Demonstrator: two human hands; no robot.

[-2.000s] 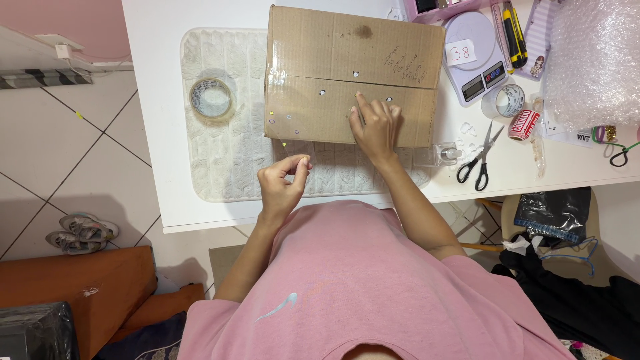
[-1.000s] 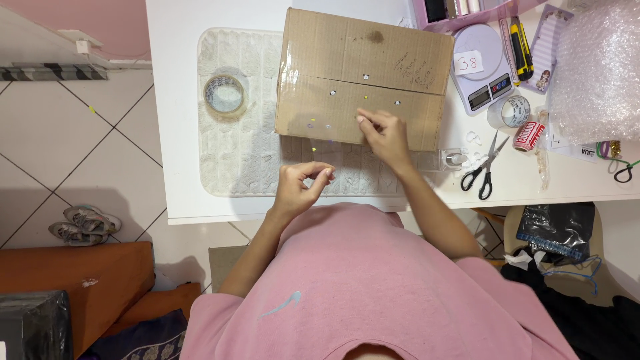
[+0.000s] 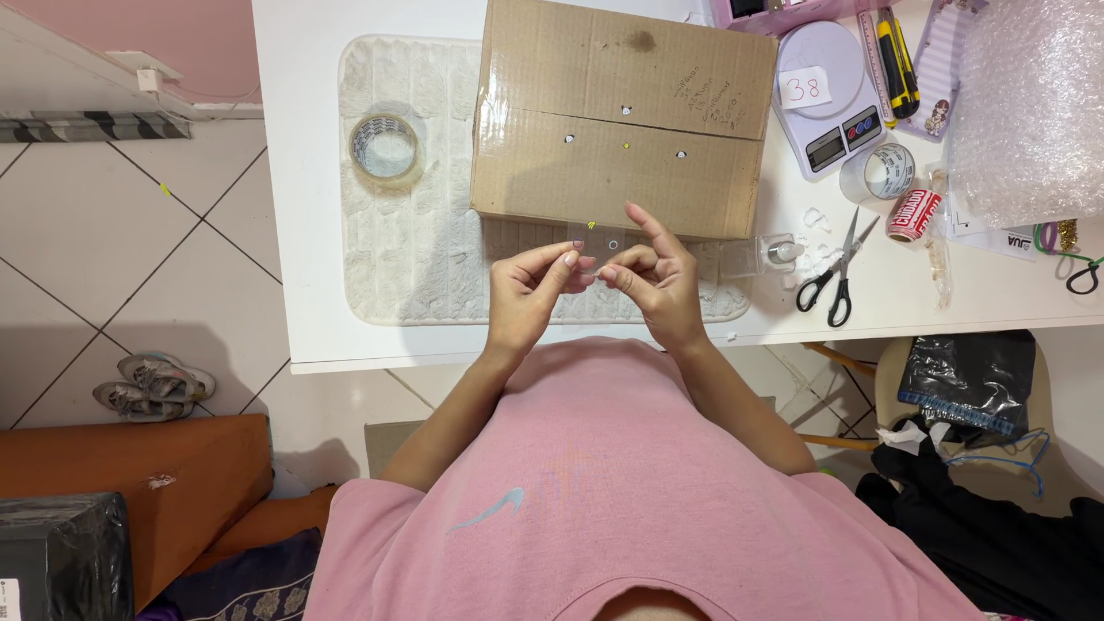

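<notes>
My left hand [image 3: 539,293] and my right hand [image 3: 651,280] meet at the fingertips just below the near edge of a cardboard box [image 3: 552,185]. Between them they pinch something small and thin, too small to identify. My right index finger points away from the grip. Several small stickers are on the box, among them a yellow one [image 3: 626,146] and a white-and-black one [image 3: 681,154]. Beside my fingertips, a clear sheet [image 3: 612,231] with small coloured marks lies partly hidden by my hands.
A roll of clear tape [image 3: 384,151] rests on a fluffy white mat [image 3: 379,259]. Right of the box are a kitchen scale [image 3: 824,78], a yellow-black utility knife [image 3: 900,73], another tape roll [image 3: 888,171], black-handled scissors [image 3: 838,280], a red-and-white roll [image 3: 914,214], a small bottle [image 3: 779,251] and bubble wrap [image 3: 1026,112].
My right hand has come off the box and moved down to my left hand. A yellow mark shows between the white-and-black stickers, where none is visible two seconds ago.
</notes>
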